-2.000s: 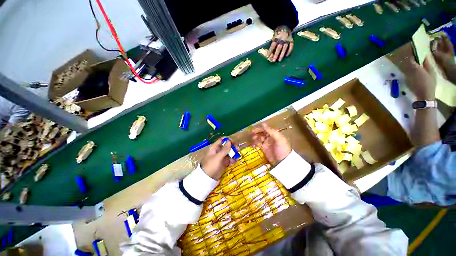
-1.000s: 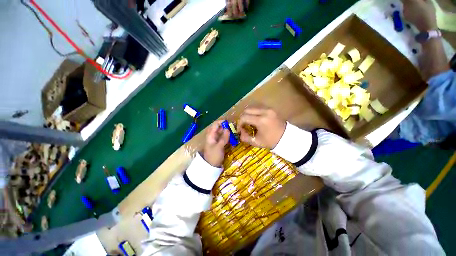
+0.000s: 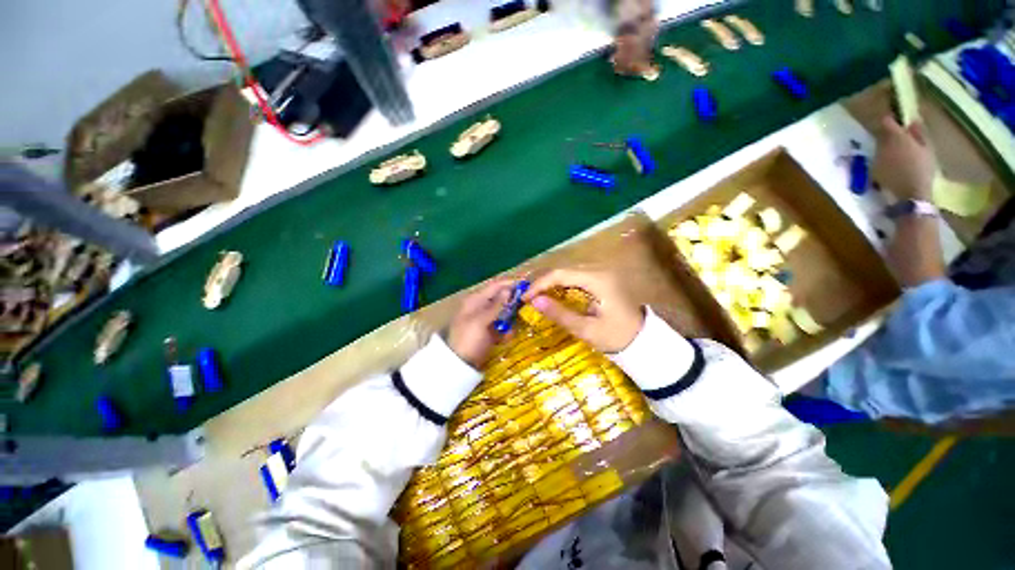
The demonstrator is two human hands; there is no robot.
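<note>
My left hand (image 3: 476,323) holds a blue battery pack (image 3: 512,307) upright between thumb and fingers. My right hand (image 3: 601,314) is beside it, its thumb and fingertips close to the pack; whether they touch it is unclear. A small shiny amber piece (image 3: 575,298) shows within the curled fingers of my right hand, its shape partly hidden. Below both hands, amber-wrapped packs (image 3: 523,445) with thin dark wires lie in tight rows in a cardboard tray (image 3: 629,454).
A green conveyor (image 3: 301,323) crosses beyond, carrying blue packs (image 3: 337,263) and tan assemblies (image 3: 223,278). An open carton (image 3: 829,239) with pale yellow pieces (image 3: 740,273) stands at right. More blue packs (image 3: 205,536) lie lower left. A neighbour's hand (image 3: 904,156) holds a yellow strip at right.
My right hand has come in from open beside the pack to curled close to it, with the amber piece in its fingers. The view has swung, and the blue pack stays in my left hand.
</note>
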